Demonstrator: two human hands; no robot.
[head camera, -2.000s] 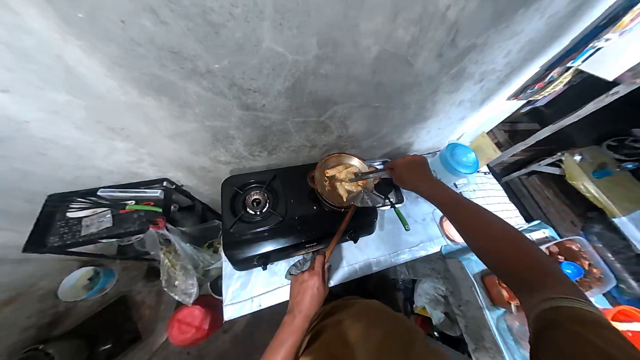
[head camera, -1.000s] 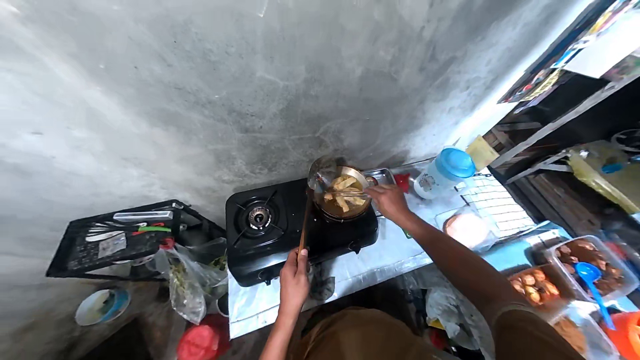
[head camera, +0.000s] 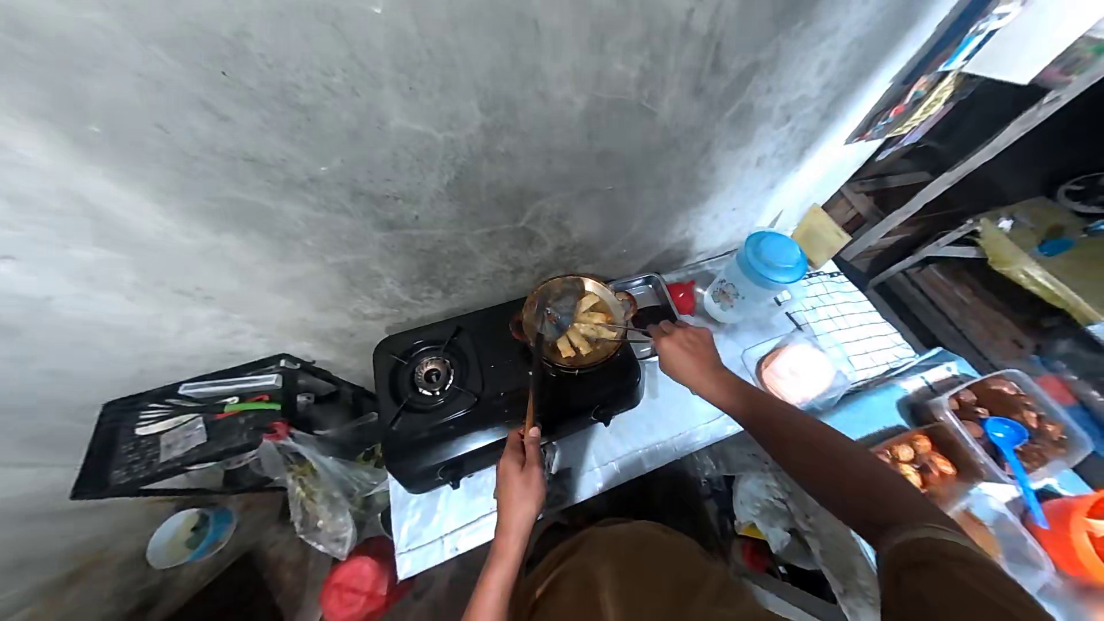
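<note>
Several pale yellow pieces of food (head camera: 588, 332) lie in oil in a round pan (head camera: 595, 281) on the right burner of a black two-burner gas stove (head camera: 496, 414). My left hand (head camera: 522, 479) grips the wooden handle of a metal skimmer (head camera: 557, 306), whose head is over the left part of the pan. In my right hand (head camera: 687, 352) are metal tongs (head camera: 617, 328), their tips among the food pieces. The left burner (head camera: 433, 376) holds nothing.
A metal tray (head camera: 645, 289) sits right of the pan. Beyond it stand a blue-lidded jug (head camera: 759, 276), food containers (head camera: 1009, 423) and a wire rack (head camera: 849, 323). A black utensil rack (head camera: 198, 431) and a plastic bag (head camera: 323, 500) are at left. A concrete wall (head camera: 388, 155) rises behind the stove.
The skimmer was low at the right side of the pan two seconds ago; it is now at the pan's left side. The tongs have gone down among the food.
</note>
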